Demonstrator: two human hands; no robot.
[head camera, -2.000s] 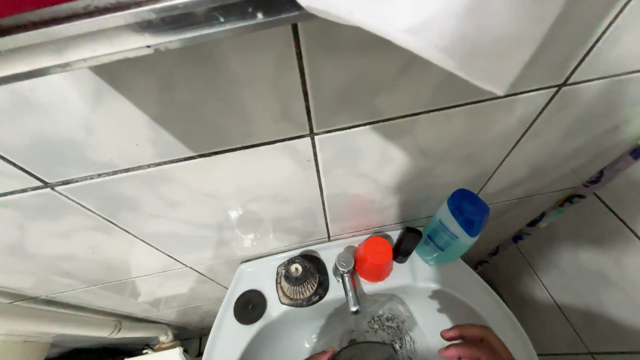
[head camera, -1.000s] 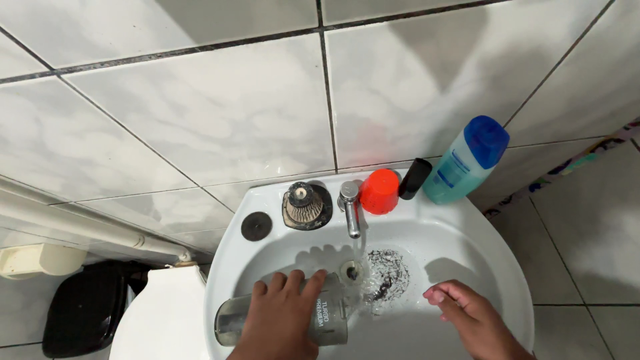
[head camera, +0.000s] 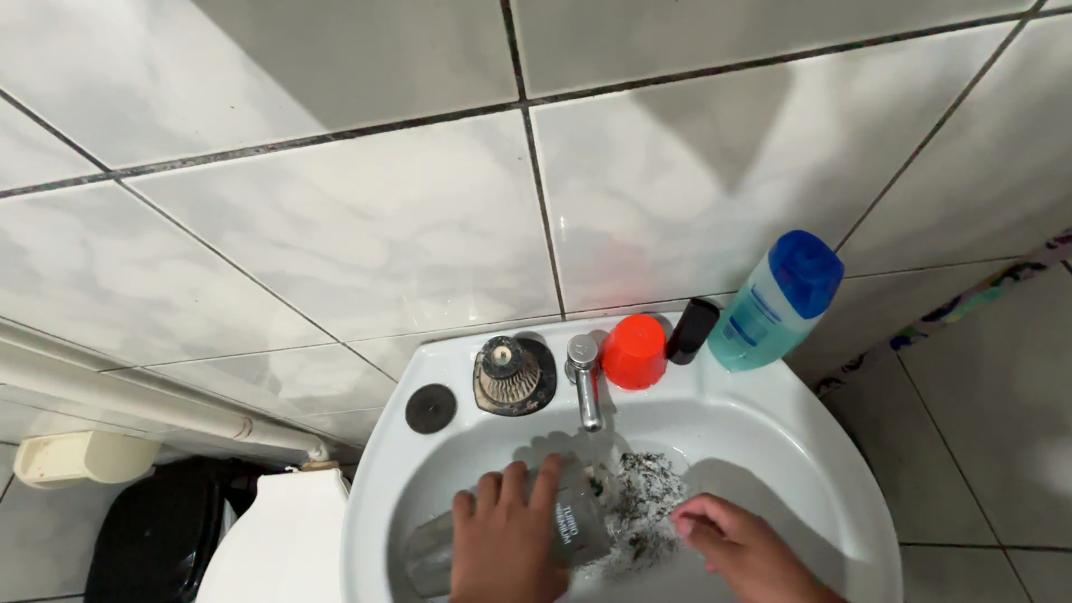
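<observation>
In the white ceramic sink (head camera: 867, 511), my left hand (head camera: 511, 532) is closed over a grey translucent cylindrical container (head camera: 582, 515) lying on its side. Its right end is near the running water below the chrome faucet (head camera: 585, 381). Dark wet debris (head camera: 649, 502) is spread over the basin between my hands. My right hand (head camera: 737, 540) is over the right part of the basin, its fingers curled together near the debris; whether anything small is between them is not visible. The drain is partly hidden.
On the sink's back ledge are a black round cap (head camera: 430, 409), a ridged black and beige part (head camera: 507, 377), an orange cup (head camera: 635, 352), a black cap (head camera: 693, 331) and a blue-capped bottle (head camera: 775, 301). A white toilet lid (head camera: 272, 540) and black bin (head camera: 151, 532) are at left.
Compared with one second ago, the debris in the basin has spread wider. The container's right end has moved closer to it under my left hand. The view has shifted down since two seconds ago.
</observation>
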